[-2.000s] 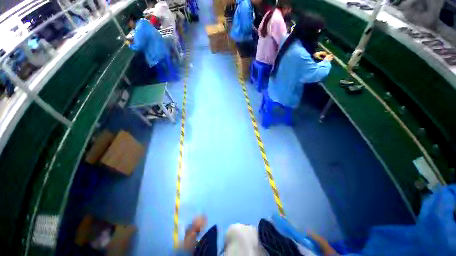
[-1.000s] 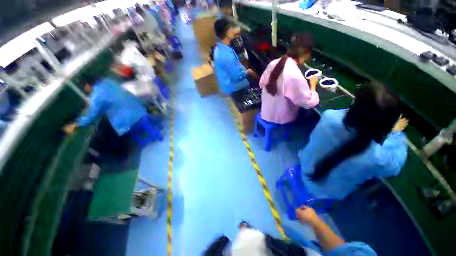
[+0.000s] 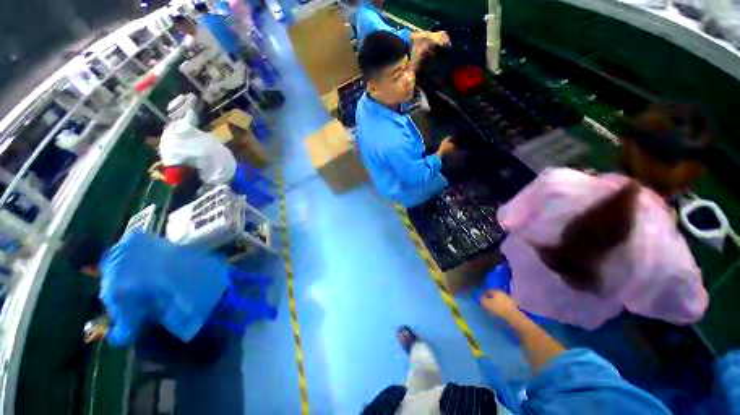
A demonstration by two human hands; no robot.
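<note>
My right hand (image 3: pixel 501 306) shows at the lower right, small and blurred, at the end of a blue sleeve, over the edge of a blue stool beside a person in pink. I see nothing clearly held in it; its fingers are too unclear to tell their state. My left hand is not in view. Nearest in front of me is the blue aisle floor (image 3: pixel 345 284), with my own foot (image 3: pixel 406 338) on it. A black tray (image 3: pixel 458 227) with small parts lies on a box beside the aisle.
People in blue, white and pink sit or stand along green benches on both sides. Brown boxes (image 3: pixel 335 154) stand at the right edge of the aisle. A white rack (image 3: pixel 207 215) and blue stools (image 3: pixel 251 300) are at left. Yellow-striped lines (image 3: pixel 292 324) border the aisle.
I have moved forward along the aisle; the person in pink, the boxes and the black tray are nearer. My left hand, seen two seconds ago, is out of view.
</note>
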